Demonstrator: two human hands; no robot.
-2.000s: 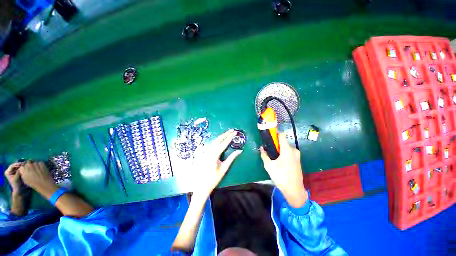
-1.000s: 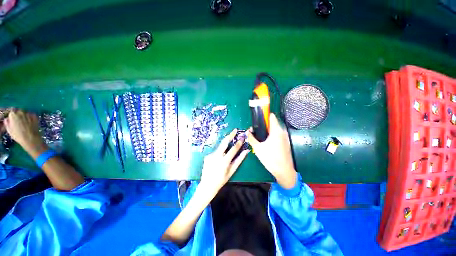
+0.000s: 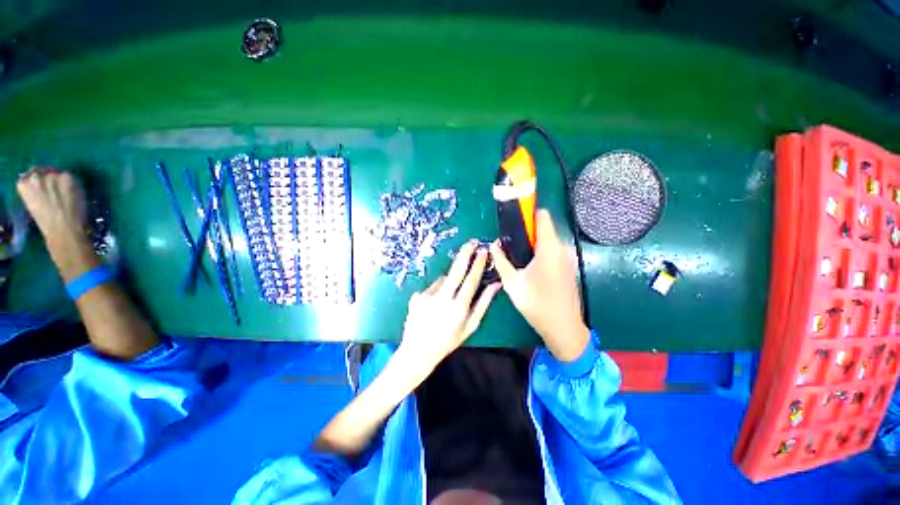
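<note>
My right hand (image 3: 545, 286) is closed around the orange-and-black electric screwdriver (image 3: 517, 202), with its black cord looping from the top. My left hand (image 3: 442, 311) holds the small round black housing (image 3: 487, 266) against the bench. The housing is mostly hidden by my fingers, and the screwdriver's lower end is beside it. I cannot see its tip or any screw. The round speckled screw dish (image 3: 620, 197) lies right of the screwdriver. A loose heap of shiny silver-white parts (image 3: 414, 232) lies left of my hands.
Blue-edged panel strips (image 3: 308, 227) and thin dark blue sticks (image 3: 204, 232) lie left. A small battery (image 3: 664, 279) lies below the dish. Stacked red compartment trays (image 3: 789, 296) stand right. A black unit (image 3: 262, 39) rides the belt. Another person's hand (image 3: 59, 202) is far left.
My right hand has brought the screwdriver from beside the dish to the housing under my left fingers. The view has shifted. The other person's hands have moved.
</note>
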